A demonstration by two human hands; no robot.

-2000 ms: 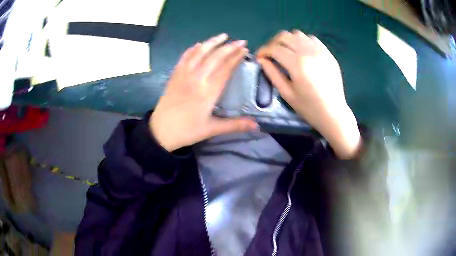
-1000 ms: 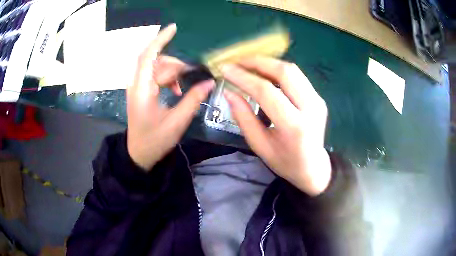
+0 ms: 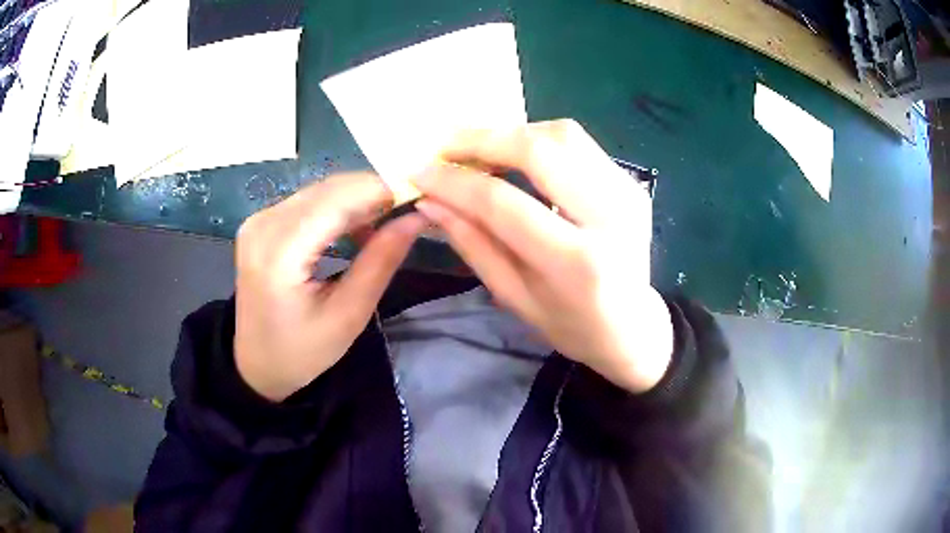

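A cream four-sided paper sheet (image 3: pixel 443 94) stands up from my fingertips above the green bench. My right hand (image 3: pixel 557 245) pinches its lower corner between thumb and fingers. My left hand (image 3: pixel 313 273) meets it there, its thumb and fingertips closed on a small dark piece at the sheet's corner, perhaps black strip. The dark piece is mostly hidden by my fingers. A dark edge of a part (image 3: pixel 640 172), possibly the housing, shows just beyond my right hand; the rest of it is hidden.
More cream sheets (image 3: pixel 234 99) lie at the bench's left. A small pale paper piece (image 3: pixel 798 141) lies at the right. A tan board (image 3: pixel 719 31) runs along the back right, with dark housings (image 3: pixel 883 47) on it. The green bench's (image 3: pixel 833 276) front edge is near my lap.
I pressed on the grey housing two seconds ago; now both hands are at the cream sheet. Since one second ago the sheet has turned more upright and faces me, and the housing is mostly hidden.
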